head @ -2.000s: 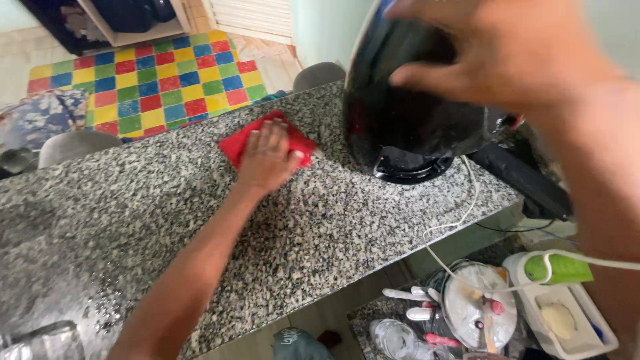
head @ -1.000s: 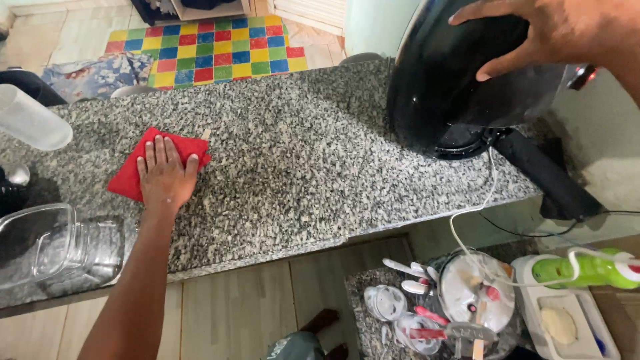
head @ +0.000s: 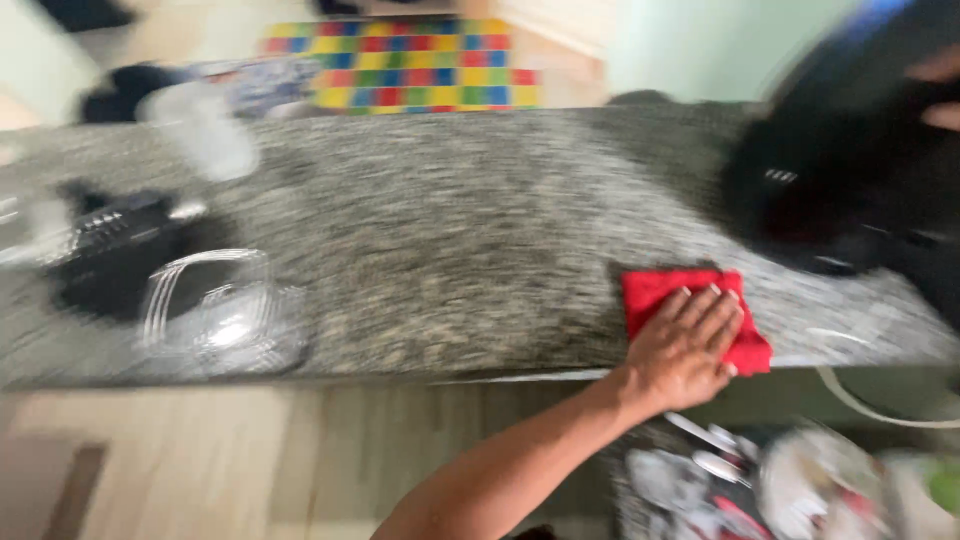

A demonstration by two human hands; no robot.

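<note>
My left hand (head: pixel 686 352) lies flat on a red cloth (head: pixel 750 352), pressing it on the speckled granite countertop (head: pixel 450 247) at its near edge, fingers slightly spread. At the upper right, my right hand (head: pixel 941 94) shows only as blurred fingertips against a black rounded appliance (head: pixel 810 172), which looks tilted over the counter. Most of that hand is cut off by the frame, and its hold cannot be made out. A white cord (head: pixel 862 405) hangs below the counter's edge near the appliance.
On the counter's left are a clear glass dish (head: pixel 225 322), a translucent plastic container (head: pixel 202 131) and a blurred dark object (head: pixel 120 255). A lower surface at bottom right holds utensils (head: pixel 712 450) and a round, pale lidded vessel (head: pixel 817 480). Beyond the counter lies a colourful checkered mat (head: pixel 420 67).
My left hand and the red cloth have moved from the counter's left part rightwards to the near edge by the appliance. The view has shifted left and is blurred.
</note>
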